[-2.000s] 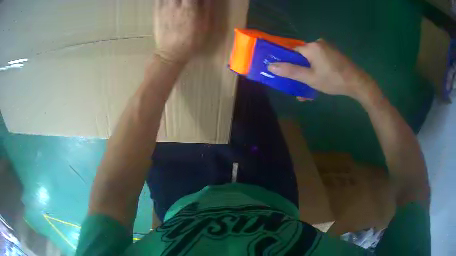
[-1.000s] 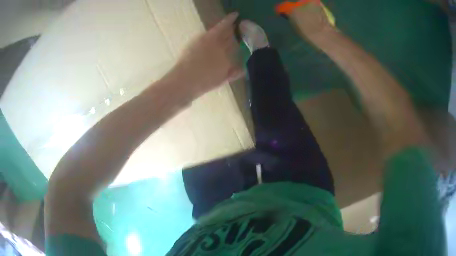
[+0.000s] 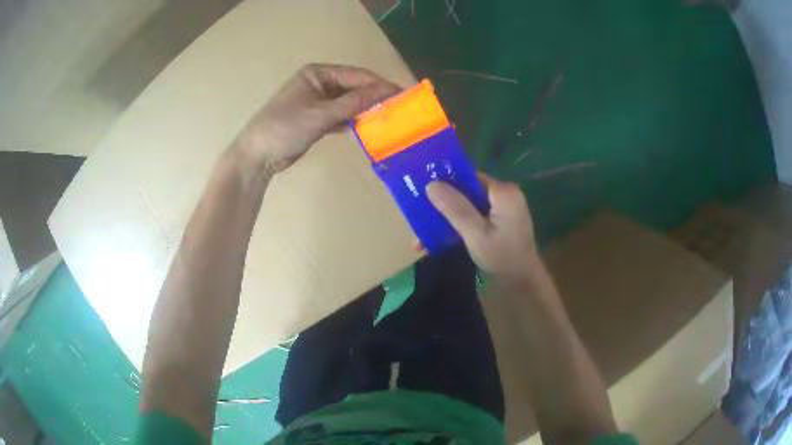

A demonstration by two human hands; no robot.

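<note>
A large plain brown carton [image 3: 287, 235] stands in front of me, tilted in the view, with a broad panel facing up. My right hand [image 3: 504, 226] grips the blue and orange tape gun [image 3: 434, 187], with the thumb on its blue side. The orange end points up and left, over the carton's right edge. My left hand [image 3: 300, 117] is at the orange end, its fingertips partly hidden behind it. I cannot tell whether the fingers hold tape. No tape strip shows clearly.
Another brown carton [image 3: 634, 287] stands at the right by my leg, with crinkled clear plastic [image 3: 768, 356] beyond it. Thin scrap strips [image 3: 564, 169] lie on the green floor [image 3: 625, 96]. More brown board [image 3: 113, 61] shows at the upper left.
The tape gun has come back from the top edge to the carton's near right part. My left hand has moved up and left to its orange end. The carton appears turned in view.
</note>
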